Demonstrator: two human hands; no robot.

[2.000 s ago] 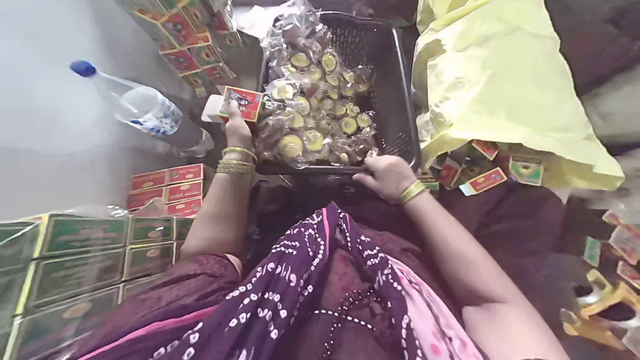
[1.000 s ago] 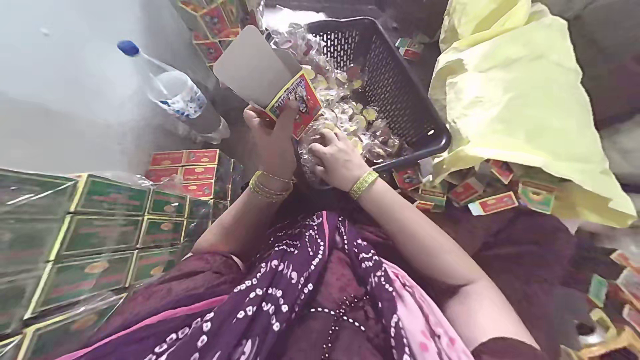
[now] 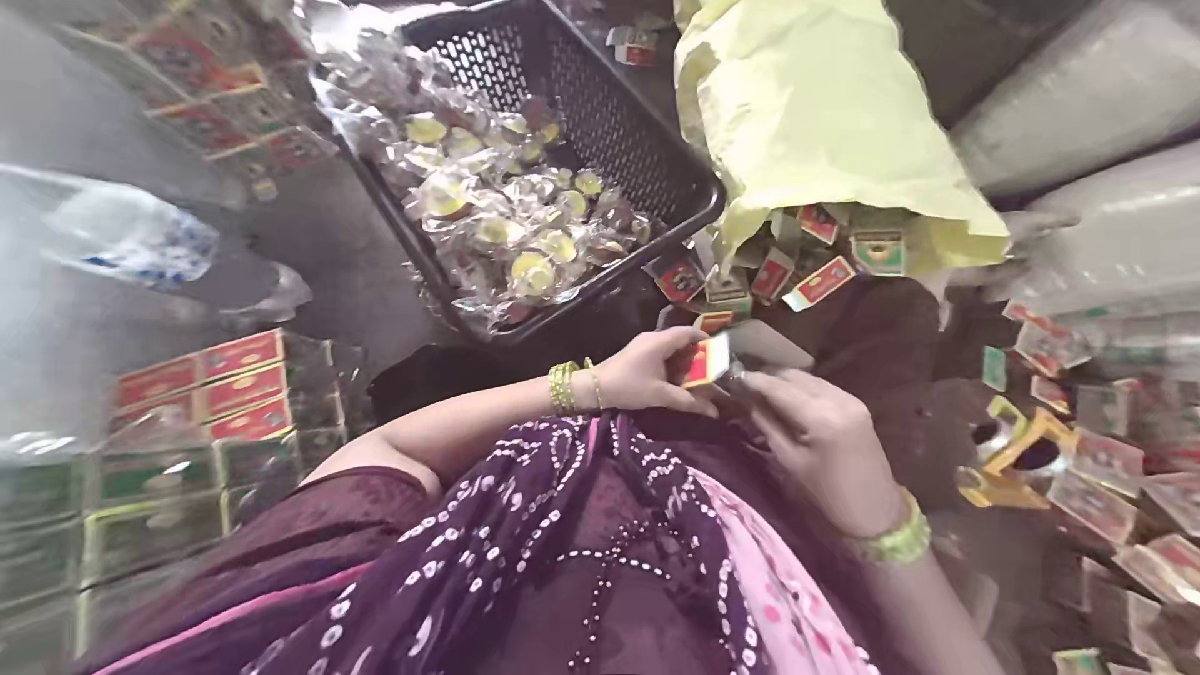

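My left hand [image 3: 652, 373] holds a small red and yellow cardboard box [image 3: 705, 361] with a raised grey flap, just below the right corner of the basket. Against the box's open end are the fingertips of my right hand [image 3: 816, 422], which is blurred; a small clear-wrapped thing seems to be at them, too unclear to name. The black plastic basket [image 3: 609, 141] holds a heap of clear-wrapped packets [image 3: 525, 220] with yellow round pieces.
A yellow sack [image 3: 825, 112] lies at the upper right, small boxes [image 3: 825, 279] spilling from its mouth. More boxes [image 3: 1092, 506] lie scattered at right. Stacked wrapped cartons [image 3: 159, 478] stand at left, below a plastic bottle [image 3: 141, 234]. White bulky bags [image 3: 1125, 216] are at far right.
Both hands have moved right, away from the basket, with the box in my left hand. A second ago my right hand was among the wrapped packets. The view has shifted.
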